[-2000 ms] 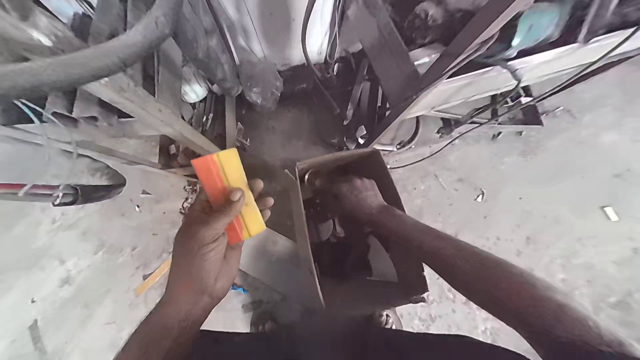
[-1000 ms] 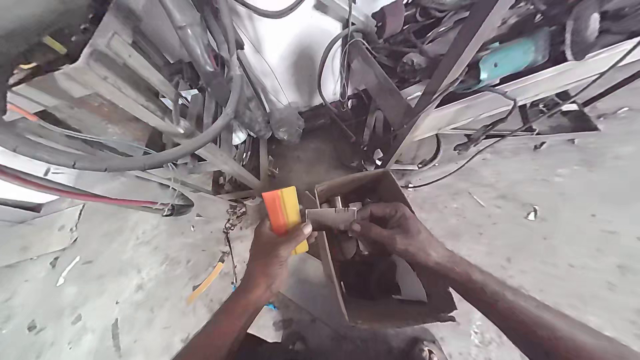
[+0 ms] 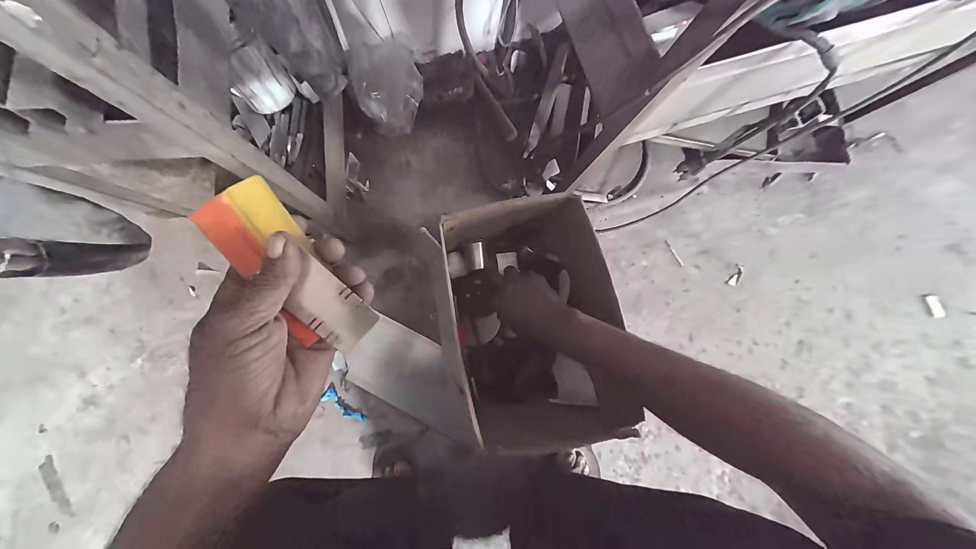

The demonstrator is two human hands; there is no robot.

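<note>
My left hand (image 3: 255, 351) holds an orange and yellow flat block (image 3: 244, 217) together with a pale notched plate (image 3: 332, 301) that lies over its lower part, the thumb pressing on top. To the right stands an open cardboard box (image 3: 537, 438) holding dark items, a shiny metal cylinder (image 3: 477, 255) and a pale flat piece (image 3: 573, 383). Inside it is my right hand (image 3: 530, 305), its fingertips among the contents; whether they grip anything is hidden.
Metal frames (image 3: 175, 130) with a clear plastic bag (image 3: 385, 84) stand at the upper left. A steel beam (image 3: 762, 72) and a black cable (image 3: 701, 187) cross the upper right. Blue scraps (image 3: 343, 402) lie on the floor, and my feet are just below the box.
The notched plate, held between both hands a second ago, is now in my left hand with the block. My right hand has gone back down into the box. The view has shifted.
</note>
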